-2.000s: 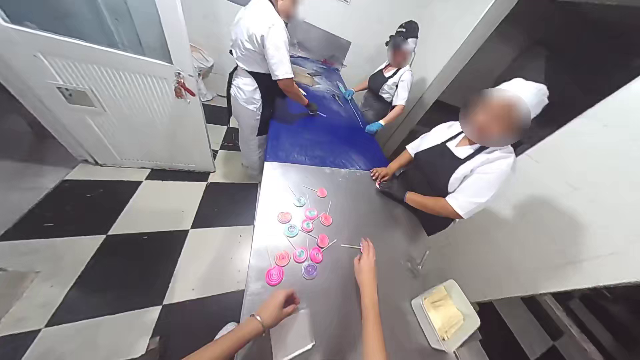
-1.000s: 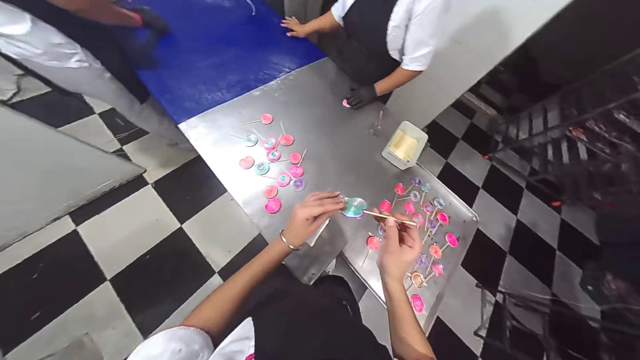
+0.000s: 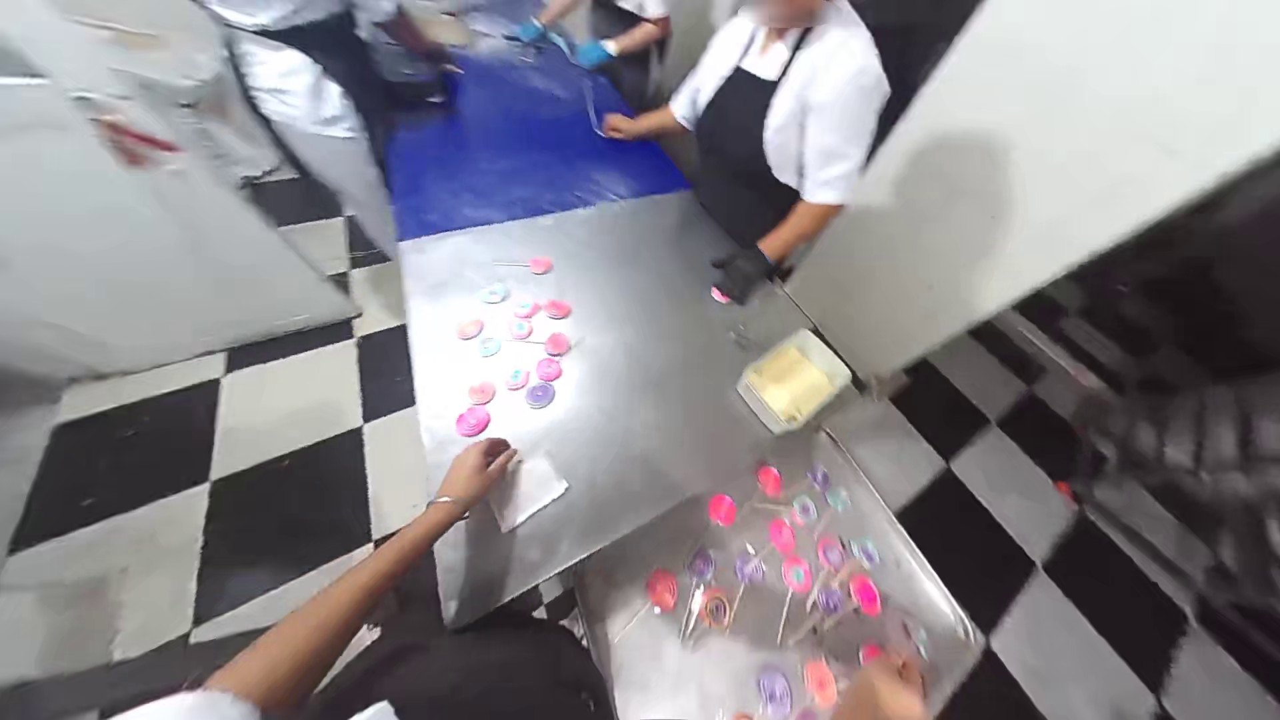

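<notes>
Near the front left of the steel table, my left hand (image 3: 478,472) rests beside a white paper or cloth (image 3: 526,490), fingers bent; whether it pinches anything is unclear. Just beyond it lies a pink lollipop (image 3: 473,421), one of several in a loose group that includes a purple lollipop (image 3: 540,395). At the bottom right, my right hand (image 3: 885,690) is blurred over a metal tray (image 3: 640,640) of swirled lollipops, next to an orange-pink lollipop (image 3: 821,684) and a bright pink one (image 3: 872,653). Its fingertips are indistinct.
A white tub (image 3: 795,380) with a pale yellow block stands at the table's right edge. Across the table, a person's black-gloved hand (image 3: 742,274) is by a pink lollipop. Other people stand around the blue table surface (image 3: 520,130). A wall (image 3: 1000,180) rises at the right.
My hands, together at a blue-green lollipop one second ago, are now apart: the left over the steel table, the right low over the tray. The view has shifted. The person across has an ungloved hand raised.
</notes>
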